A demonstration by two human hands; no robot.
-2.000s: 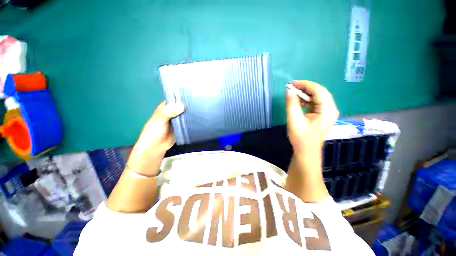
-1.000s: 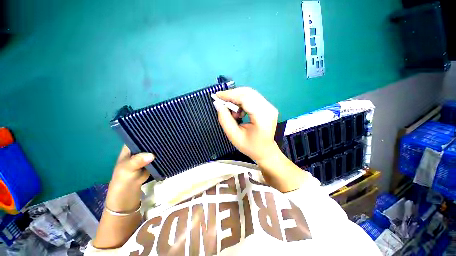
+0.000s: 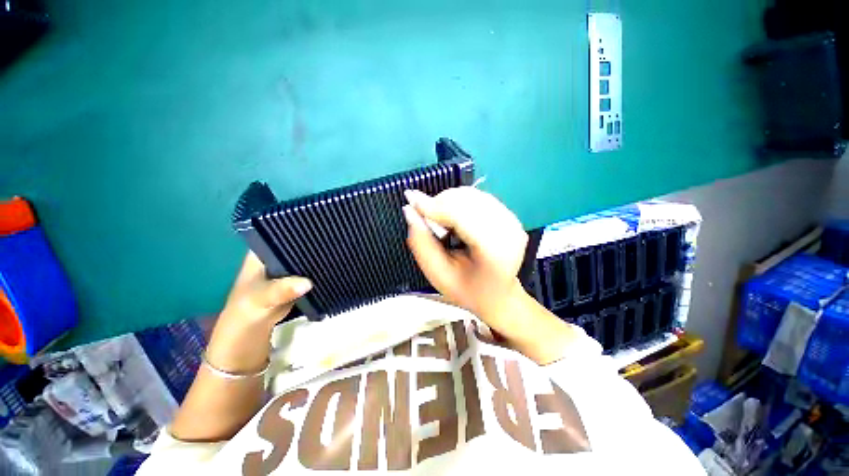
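Observation:
A black finned heat sink housing (image 3: pixel 349 237) is held tilted over the table's near edge, ribs facing me, its two side walls pointing away. My left hand (image 3: pixel 261 302) grips its lower left edge, thumb on the front. My right hand (image 3: pixel 475 242) holds a short white hand pick (image 3: pixel 430 223) between thumb and fingers, over the right part of the ribs. Whether the tip touches the ribs I cannot tell.
A pale metal strip with cutouts (image 3: pixel 604 84) lies on the green mat (image 3: pixel 372 74). Black housings (image 3: pixel 801 93) are at the far right. A packing crate (image 3: pixel 619 226) with black housings stands right. A blue-orange tape dispenser (image 3: pixel 35 279) is left. Blue crates (image 3: pixel 796 297) stand on the right floor.
The housing has turned from facing up flat and silvery to tilted and black. My right hand has come from beside it onto its ribs. Since one second ago, both have shifted slightly right in view.

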